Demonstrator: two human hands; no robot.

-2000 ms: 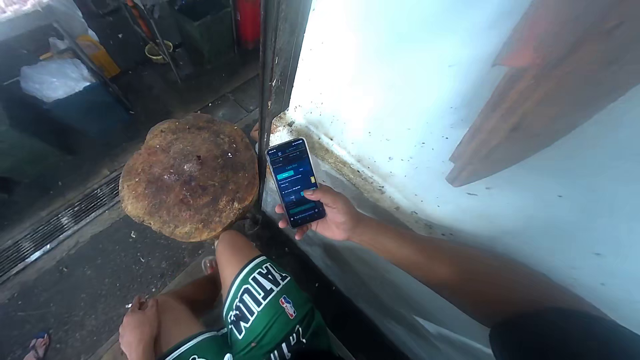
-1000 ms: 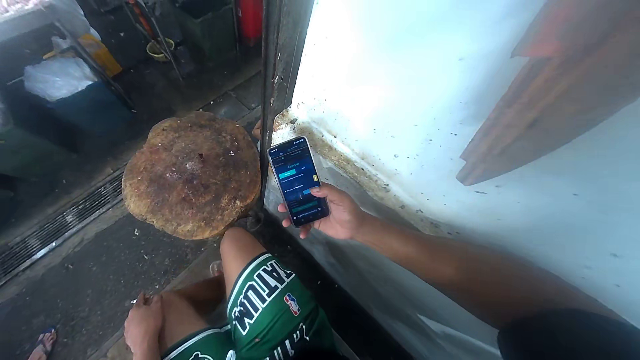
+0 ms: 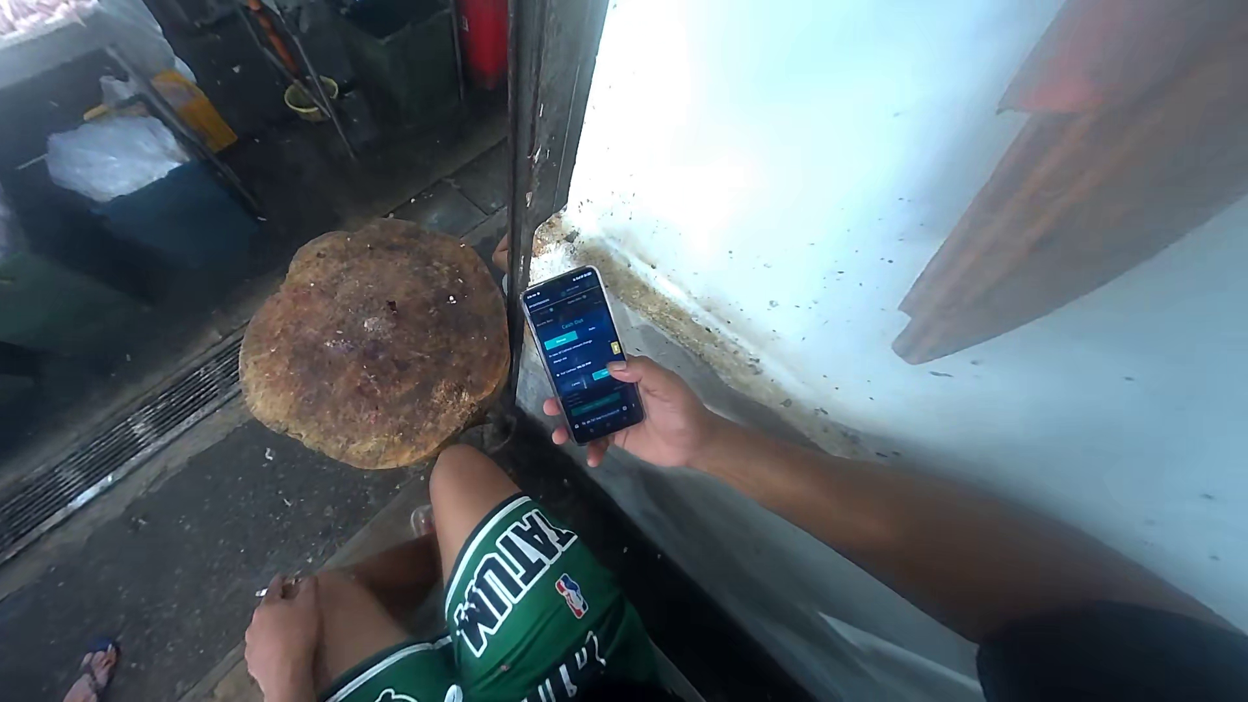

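Observation:
My right hand point(image 3: 653, 414) holds a smartphone point(image 3: 585, 356) upright near the middle of the view, its thumb on the right edge of the lit dark-blue screen. My left hand point(image 3: 283, 634) rests by my bare thigh at the lower left, with a small white stick point(image 3: 261, 592), possibly a cigarette, between its fingers. Below the phone are green shorts point(image 3: 531, 595) with white lettering. A thick, round, worn wooden chopping block point(image 3: 375, 341) stands left of the phone, just beyond my knee.
A white, stained wall point(image 3: 760, 224) fills the right side, with a dark post point(image 3: 531, 127) at its edge. A floor drain grate point(image 3: 127, 439) runs at left. Behind are a plastic bag point(image 3: 112, 156) on a dark bin, a yellow basket point(image 3: 312, 99) and someone's sandalled foot point(image 3: 96, 673) at lower left.

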